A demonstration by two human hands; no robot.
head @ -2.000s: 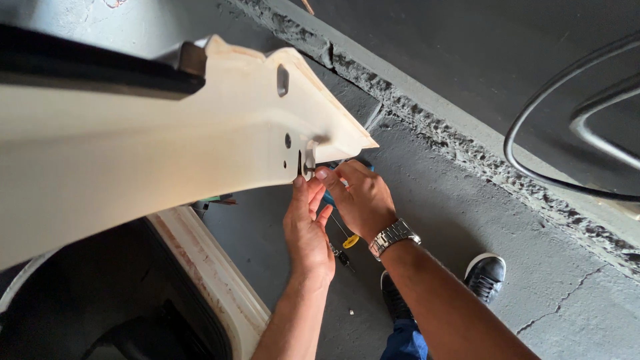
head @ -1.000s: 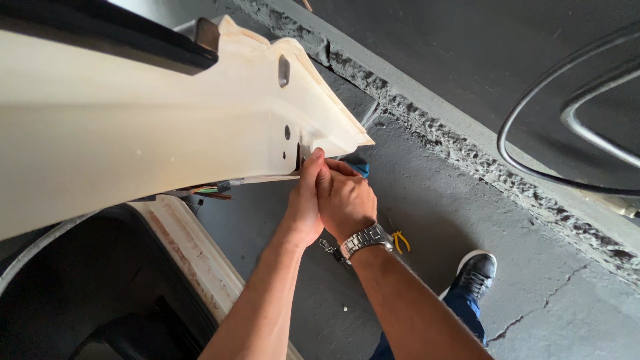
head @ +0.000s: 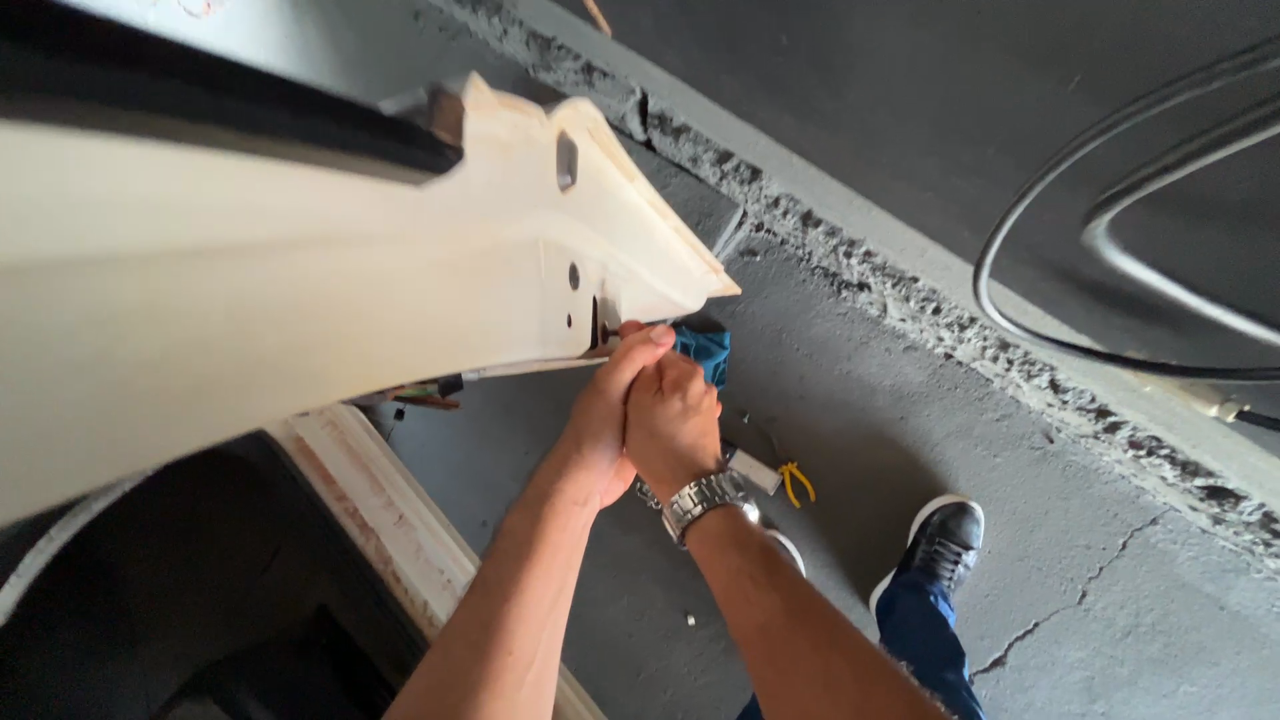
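A cream-painted metal vehicle body panel [head: 430, 270] reaches in from the left, with holes and a slot near its tapered end. My left hand [head: 602, 430] and my right hand [head: 675, 415] are pressed together at the panel's lower edge, just below the slot. The left thumb lies over the right hand's fingers. A metal link watch [head: 708, 503] is on my right wrist. Whatever lies between the hands is hidden, so what either holds cannot be told. Behind the fingers shows a blue cloth-like item [head: 706, 352].
Yellow-handled pliers [head: 796, 484] lie on the grey floor beside a white strip [head: 755, 470]. A cable [head: 1010, 230] loops at the right. Wires [head: 425, 397] hang under the panel. A black trim strip [head: 230, 90] crosses the upper left. My shoe [head: 945, 540] stands on cracked concrete.
Two seconds ago my hands were apart at the fingertips by the slot; now they are clasped together at the panel's edge. My shoe has moved, and the pliers show more fully.
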